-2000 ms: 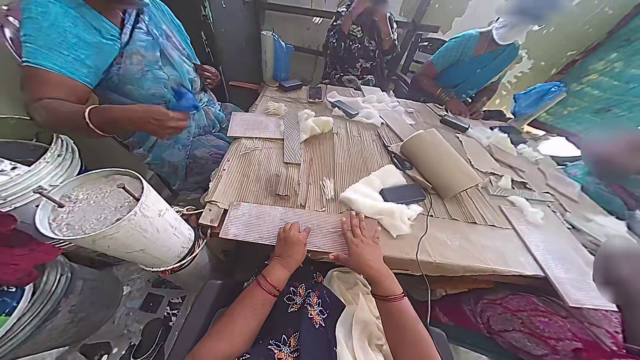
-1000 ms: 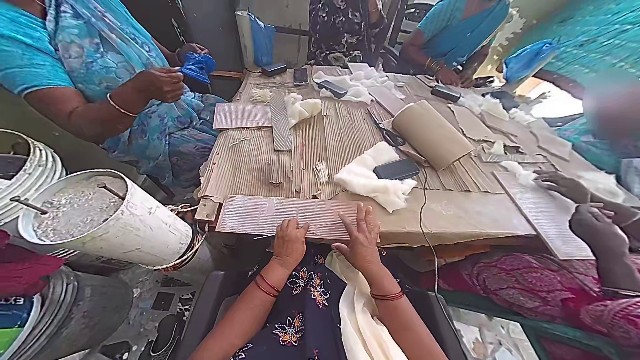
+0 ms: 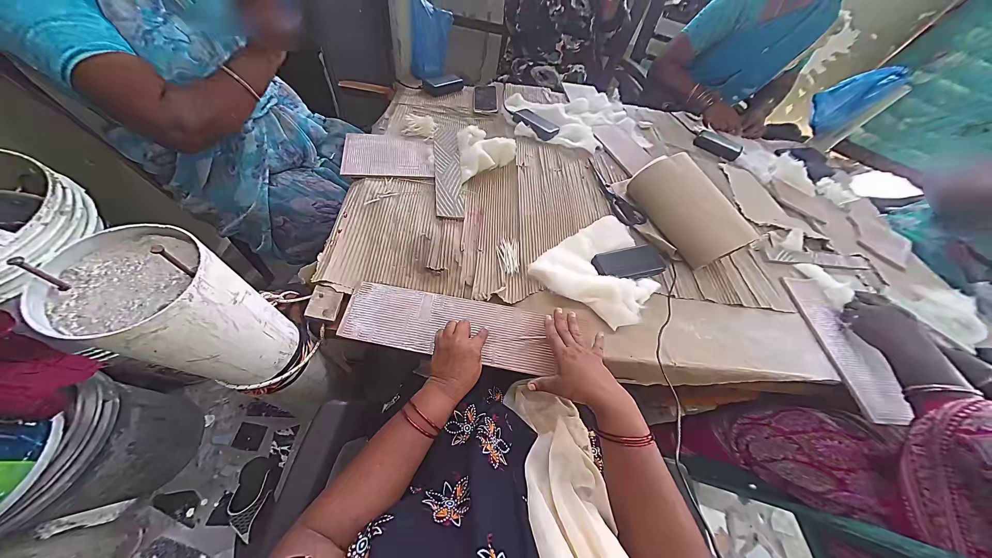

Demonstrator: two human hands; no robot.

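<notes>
A ridged rectangular board lies along the near edge of the table. My left hand rests near its middle with the fingers curled; whether they pinch something thin cannot be told. On the board's right end lies my right hand, palm down with its fingers spread. A small bundle of thin white sticks sits beyond the board. To its right is white cotton wool, with a dark rectangular device on it and a cable running down over the table edge.
A brown cardboard roll lies beside scissors. Farther back are a patterned strip, another board and more cotton wool. A white bucket of grey material stands at left. Co-workers sit around the table; one's hand touches a board at right.
The co-worker at left has raised a hand from lap level toward the top of the view. My hands remain on the board.
</notes>
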